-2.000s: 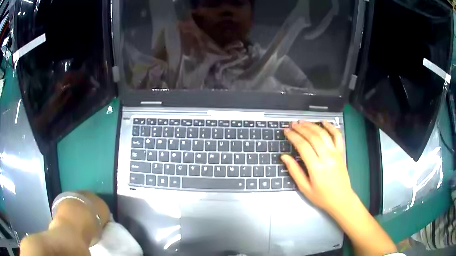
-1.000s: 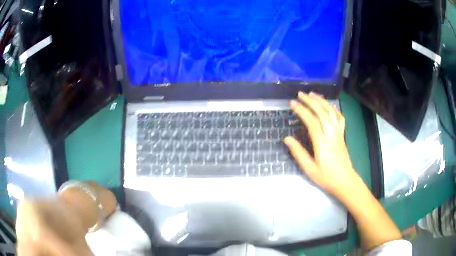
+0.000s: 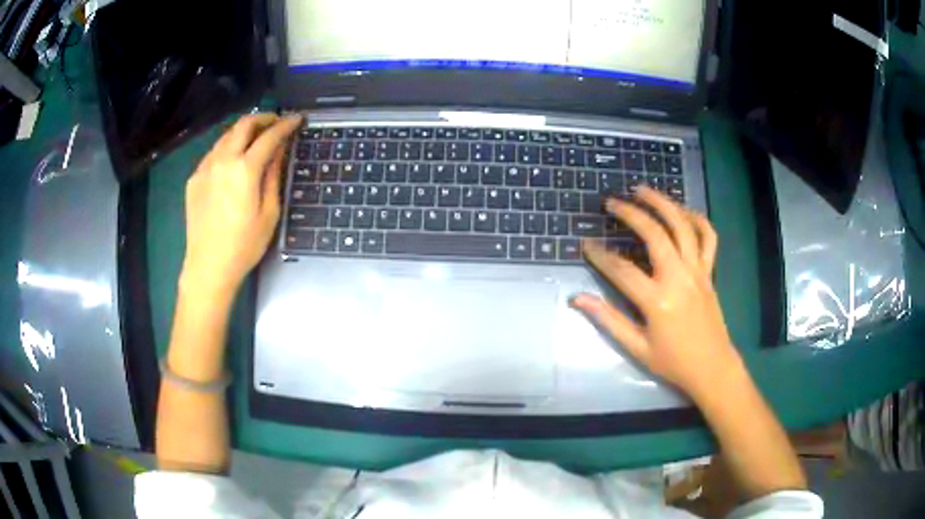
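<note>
An open laptop lies in front of me, with its black keyboard (image 3: 436, 193) and silver palm rest (image 3: 426, 324). The main screen (image 3: 436, 30) shows a pale page with a blue strip along its bottom. The left side screen (image 3: 172, 76) and right side screen (image 3: 801, 91) are black. My left hand (image 3: 235, 198) is at the keyboard's top left corner, fingertips on the deck edge, holding nothing. My right hand (image 3: 664, 284) is over the keyboard's lower right, fingers spread, thumb above the palm rest, holding nothing.
Film-wrapped grey slabs lie at the left (image 3: 71, 294) and right (image 3: 842, 253) on the green mat (image 3: 178, 253). Black cables are at the upper left. A striped piece of cloth (image 3: 882, 431) shows at the lower right.
The main screen went from black to blue, then to a pale page. My left hand has moved up to the keyboard's top left corner. My right hand has moved down over the lower keys.
</note>
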